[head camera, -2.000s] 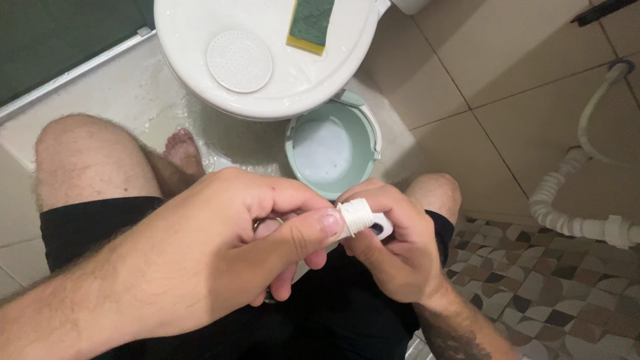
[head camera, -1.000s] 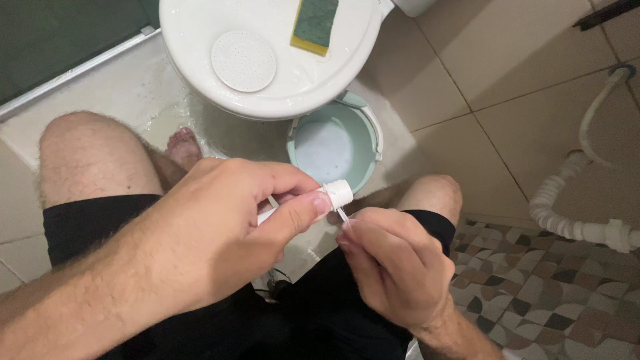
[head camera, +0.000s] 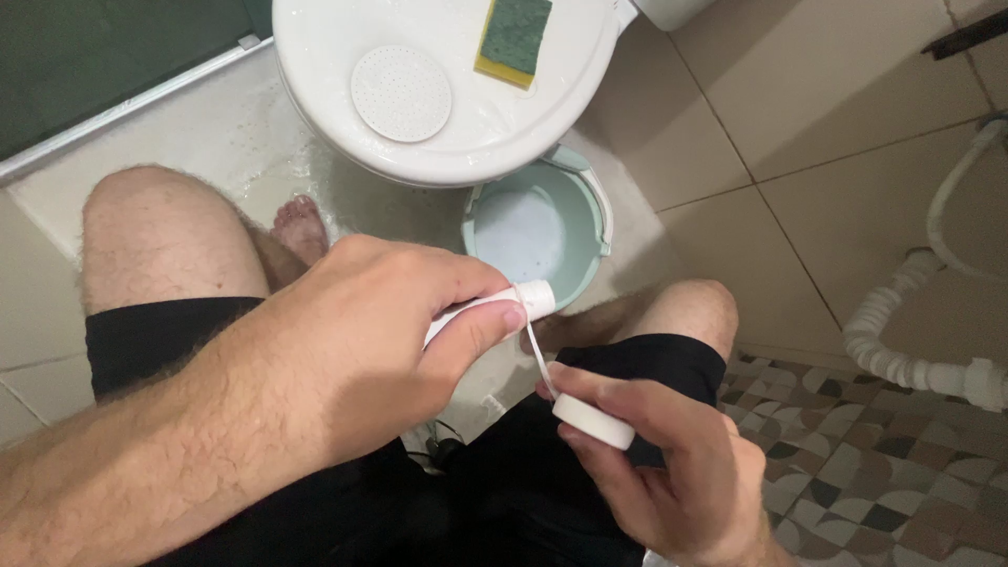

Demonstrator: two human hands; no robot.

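My left hand (head camera: pixel 402 331) grips a white plastic pipe (head camera: pixel 538 299), its threaded end sticking out past the thumb and fingertips. White thread-seal tape (head camera: pixel 540 354) lies around the pipe near my left thumb and runs taut down to a small white round spool (head camera: pixel 593 422). My right hand (head camera: pixel 669 457) holds that spool between thumb and fingers, below and to the right of the pipe. The rest of the pipe is hidden inside my left hand. Behind the pipe end stands a pale green bucket (head camera: pixel 579 260) with cloudy whitish liquid in it.
On the white toilet lid (head camera: pixel 331 47) lie a perforated white shower-head disc (head camera: pixel 402 93) and a green and yellow sponge (head camera: pixel 516 39). A corrugated drain hose (head camera: pixel 874 339) hangs at the right wall. The floor (head camera: pixel 268 157) at upper left is wet. A glass shower panel (head camera: pixel 102 63) stands beyond.
My right hand has drawn away from the pipe, down and to the right. A longer stretch of tape now shows between pipe and spool. My left hand still holds the pipe.
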